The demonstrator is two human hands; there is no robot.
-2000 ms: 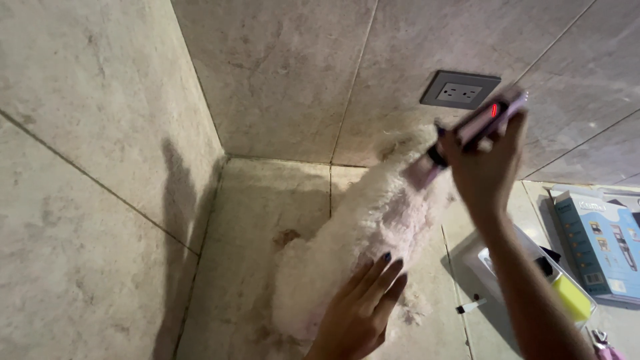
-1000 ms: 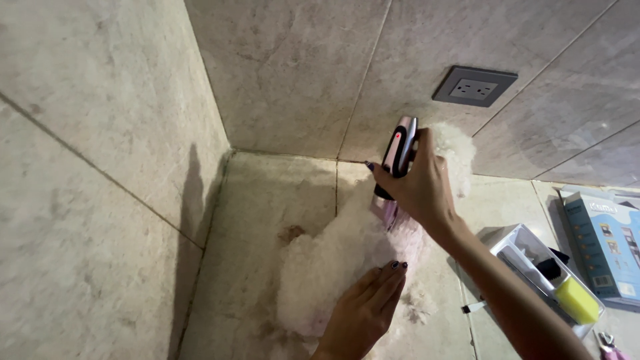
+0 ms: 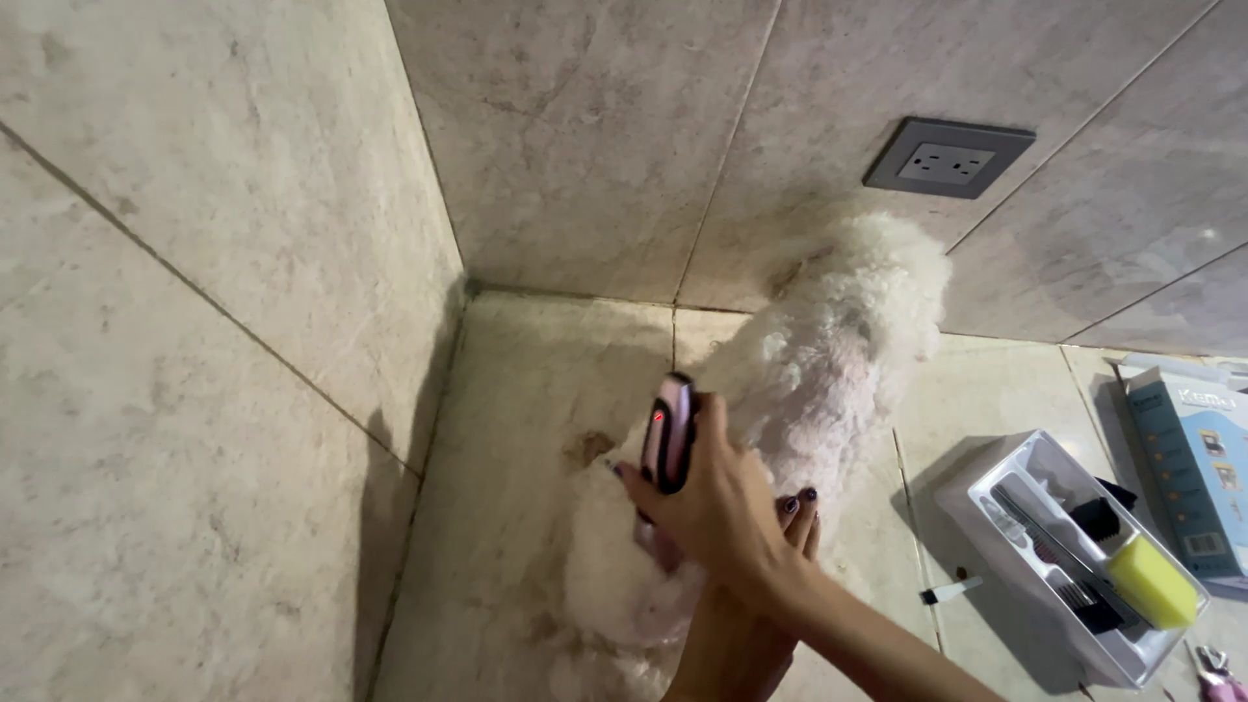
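Observation:
A white curly-coated dog [image 3: 829, 370] is on the tiled floor beside the wall, its coat clipped short and pinkish along the back. My right hand [image 3: 712, 497] is closed around a pink and black cordless hair clipper [image 3: 671, 429] with a small red light. The clipper's lower end is against the coat at the dog's rear part. Beneath my right wrist, my left hand [image 3: 801, 522] rests on the dog's back, partly hidden, with its fingertips showing. Loose tufts of hair [image 3: 595, 663] lie near the bottom of the view.
At the right stands a white plastic tray [image 3: 975, 478] with combs, black guard attachments and a yellow sponge [image 3: 1152, 582]. Beyond it is a blue box [image 3: 1185, 468]. A small brush [image 3: 951, 590] and pink-handled nail clippers [image 3: 1217, 673] lie nearby. A power outlet [image 3: 948, 158] is on the wall.
My right hand has moved the clipper down and left, from the dog's upper back to its rear part. My right forearm now crosses over my left hand.

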